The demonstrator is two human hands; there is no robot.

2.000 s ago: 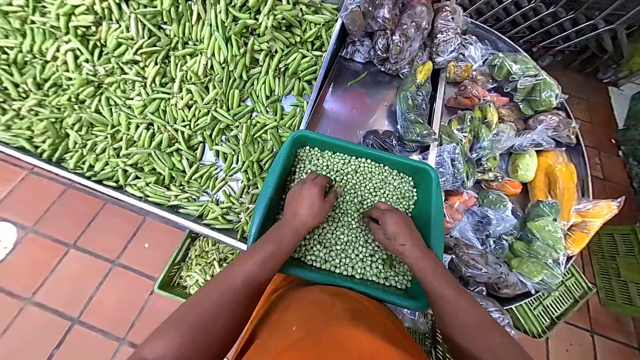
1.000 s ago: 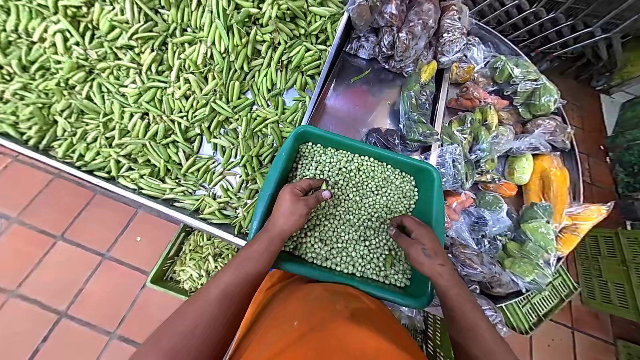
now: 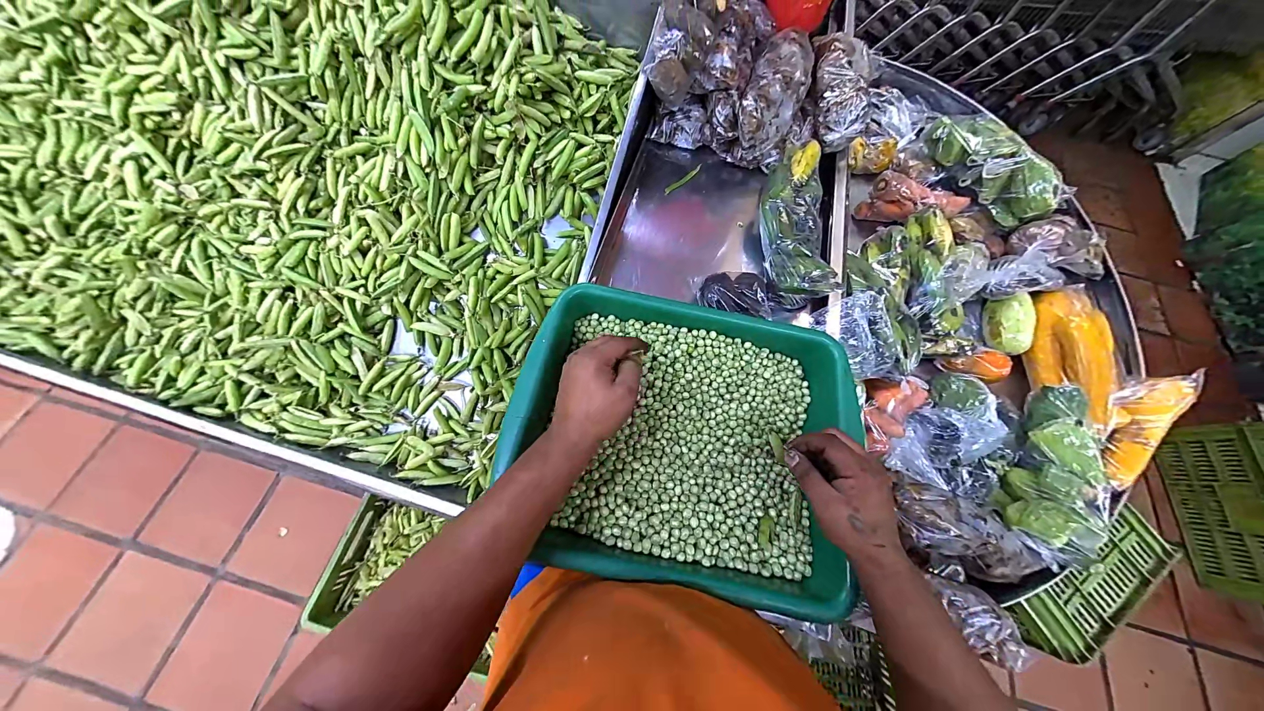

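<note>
A green plastic tub full of shelled green peas rests against my front, over the corner of a metal display. My left hand is over the peas at the upper left, thumb and forefinger pinched on a small bit too small to name. At the tub's right side, my right hand pinches a green pea pod between thumb and fingers. Another piece of green pod lies on the peas near the lower right.
Whole pea pods cover the wide counter at left. Bagged vegetables fill the round metal display at right. A green crate of pods stands below the counter; other green crates stand on the tiled floor at right.
My left hand has moved up slightly over the peas since a second ago. A pod now shows in my right hand's fingers. Two seconds ago both hands were lower on the peas.
</note>
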